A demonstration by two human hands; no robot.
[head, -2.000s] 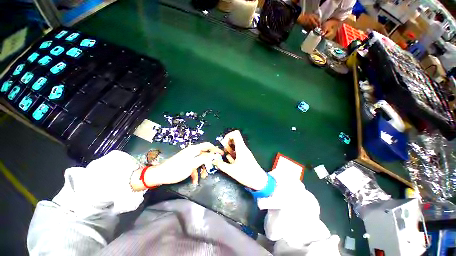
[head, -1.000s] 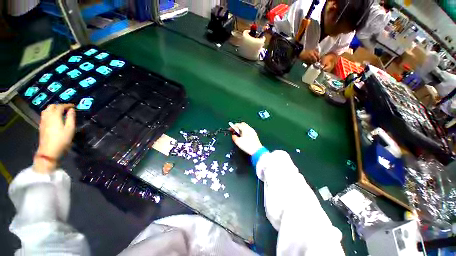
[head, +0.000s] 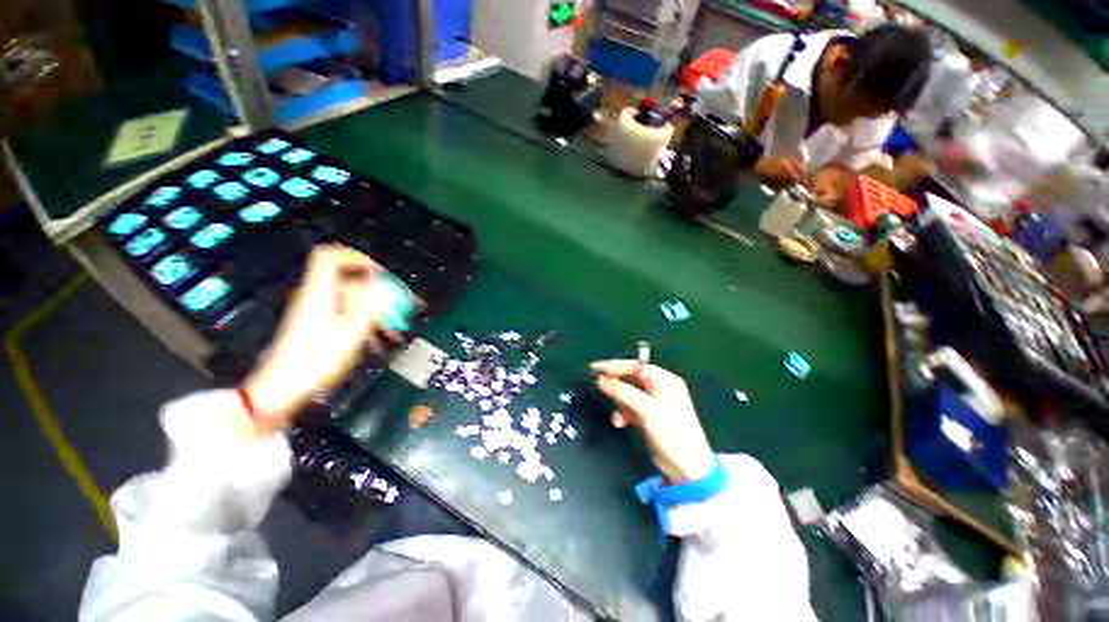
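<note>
My left hand (head: pixel 319 318) is blurred over the right part of the black blister tray (head: pixel 428 247). It holds a teal unit (head: pixel 394 301) at its fingertips. Teal units (head: pixel 212 236) fill pockets at the tray's left. My right hand (head: pixel 653 407) is above the green mat, right of the small parts, with a blue wrist strap (head: pixel 688 487). A small pale piece (head: pixel 643 352) shows at its raised fingers, perhaps the tip of a thin tool. White-silver pieces (head: pixel 517 439) lie loose on the mat, with darker small parts (head: pixel 487 368) above them.
A beige card (head: pixel 417 362) and a brown piece (head: pixel 420 417) lie beside the tray. Two teal units (head: pixel 674 311) lie beyond my right hand. Clear bags (head: pixel 894 538) and a blue bin (head: pixel 955 435) are at right. A person (head: pixel 817 103) works across the bench.
My left hand has moved right from the tray's left pockets and now holds a teal unit. My right hand has moved slightly right and nearer. The view has shifted.
</note>
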